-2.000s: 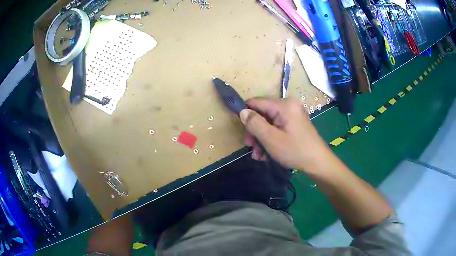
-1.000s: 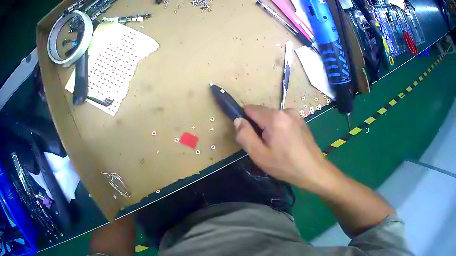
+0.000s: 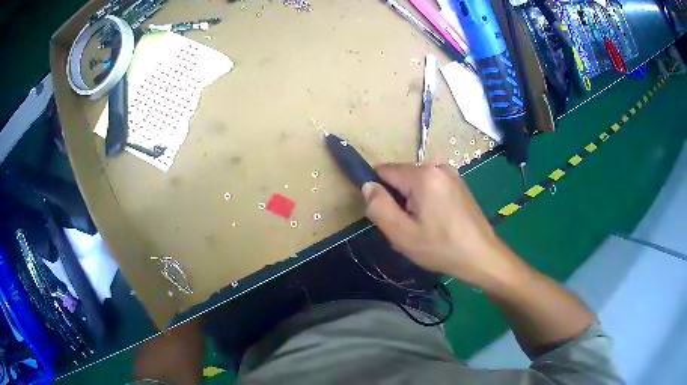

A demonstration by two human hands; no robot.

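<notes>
My right hand (image 3: 433,210) grips the black handpiece (image 3: 348,158) over the front right part of the cardboard tray (image 3: 248,143). The handpiece's narrow end points up and left, with a small pale mark near it; its rear end is hidden in my palm. Thin wires (image 3: 369,272) and a dark cable loop (image 3: 433,312) show over the lap below my hand. Of my left side only the forearm (image 3: 169,355) shows at the bottom left; the left hand is hidden below the tray's edge.
A red square (image 3: 281,206) and small pale rings lie left of the handpiece. Silver tweezers (image 3: 427,109) and a blue electric screwdriver (image 3: 493,68) lie to the right. A tape roll (image 3: 75,64), printed paper (image 3: 169,94) and bent wire (image 3: 173,274) are at the left.
The handpiece has turned and its tip has shifted slightly. Thin wires and a dark cable loop now show more clearly over the lap. My right hand keeps its grip.
</notes>
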